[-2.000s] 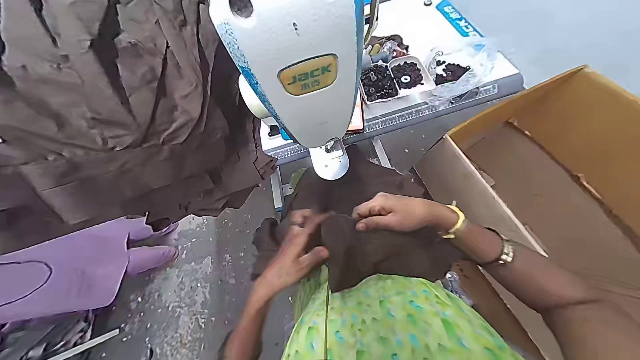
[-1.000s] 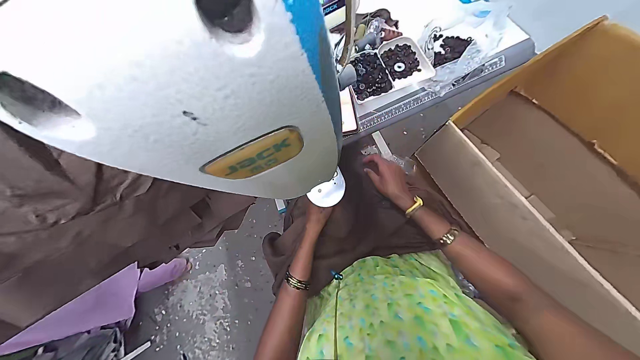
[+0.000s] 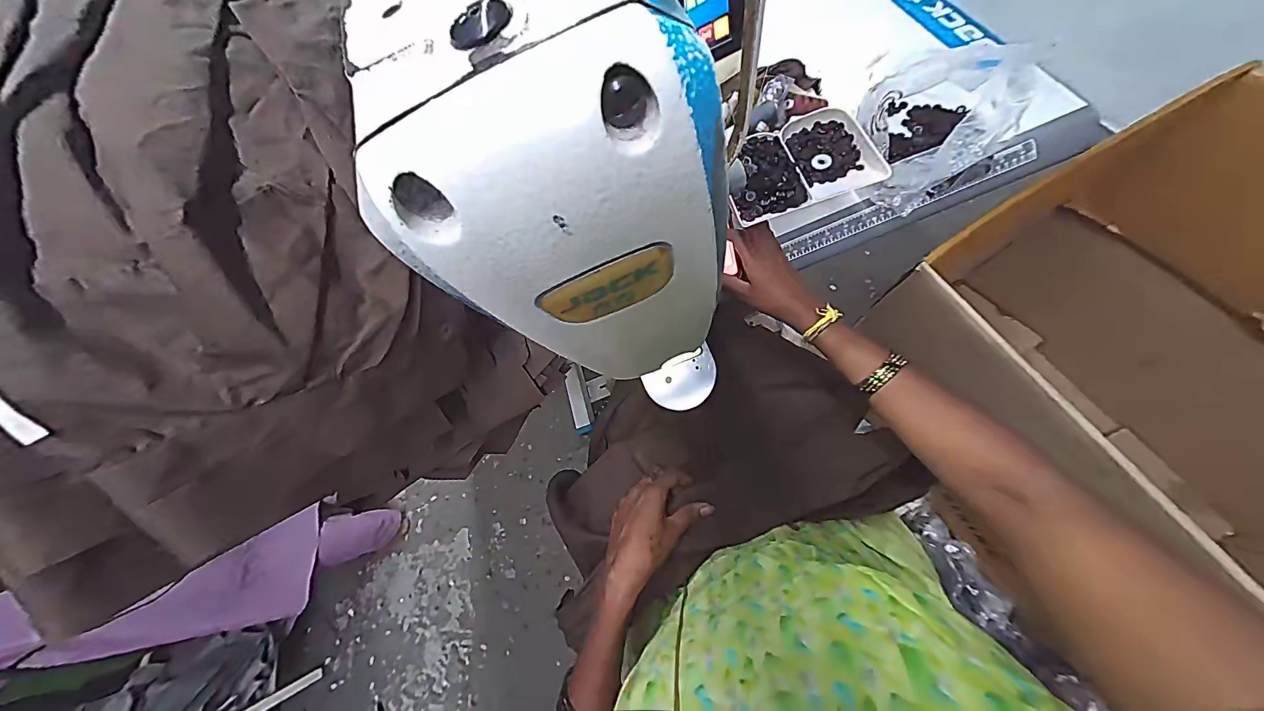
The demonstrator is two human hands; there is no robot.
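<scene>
The white head of a Jack sewing machine [image 3: 533, 197] fills the upper middle of the view, with a round white guard [image 3: 679, 380] at its lower tip. Below it a dark brown garment [image 3: 760, 425] lies across my lap. My left hand [image 3: 647, 523] rests on this cloth, thumb apart from the fingers. My right hand [image 3: 765, 272] reaches beside the machine head, close to a white two-part tray [image 3: 869, 163] of dark buttons; its fingertips are partly hidden, and whether it holds anything is unclear.
A heap of brown garments [image 3: 197, 247] hangs at the left, over purple cloth [image 3: 227, 602]. An open cardboard box [image 3: 1047, 385] stands close to my right arm. On the machine table lie a plastic bag [image 3: 948, 118] of dark buttons and a fixed ruler scale [image 3: 918, 202].
My right hand has moved from the cloth up toward the button tray. My left hand, near the machine's tip a second ago, is now lower on the cloth. The view has shifted.
</scene>
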